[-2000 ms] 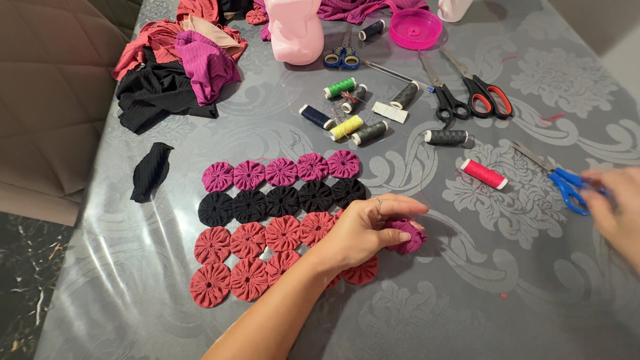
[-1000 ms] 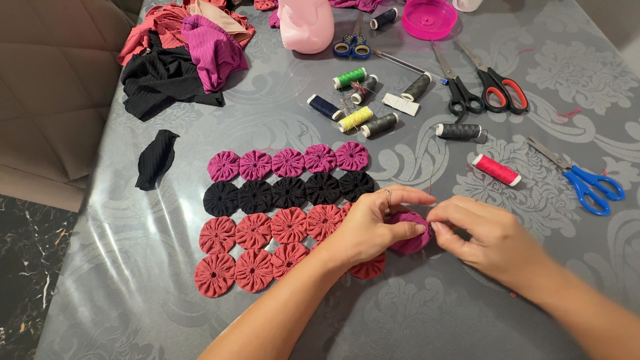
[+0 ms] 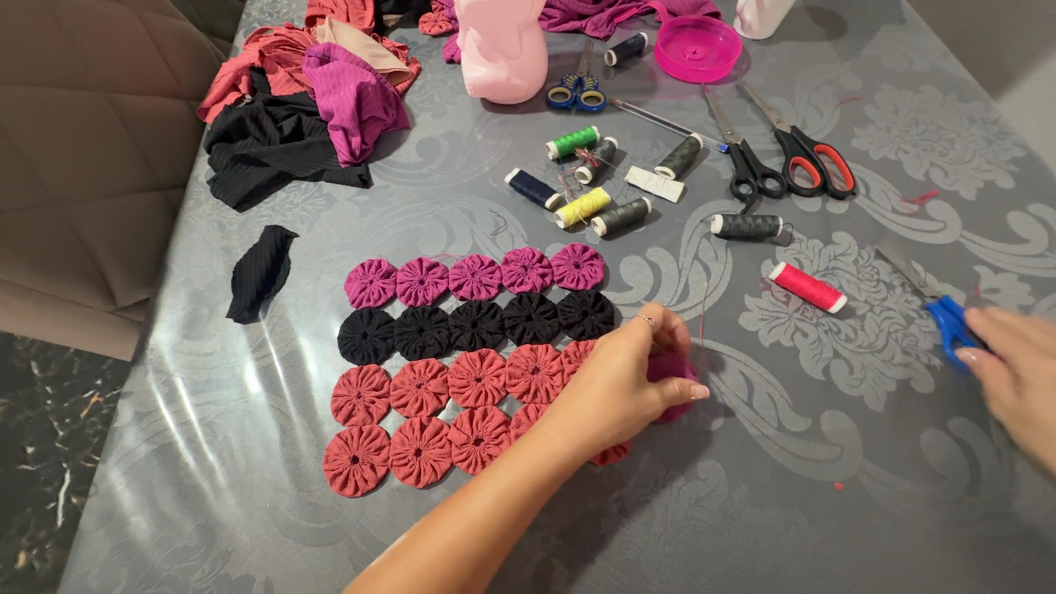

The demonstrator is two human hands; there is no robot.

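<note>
My left hand holds a magenta fabric yo-yo between thumb and fingers, partly hidden by the hand; a thread rises from it. At the right edge my right hand, blurred, is at the handles of blue-handled scissors, whose blades point up and left on the table. Whether its fingers grip them cannot be told. Left of and under my left forearm lie rows of gathered yo-yos: magenta, black and coral; the forearm covers some coral ones.
Thread spools lie beyond the rows, a red spool nearer the right. Black-handled scissors, red-and-black scissors, a pen, a pink bottle and a magenta lid lie farther back. Fabric scraps are piled at upper left.
My right hand has moved away from the magenta yo-yo, where it was one second ago, to the blue-handled scissors at the right. My left hand still holds the yo-yo.
</note>
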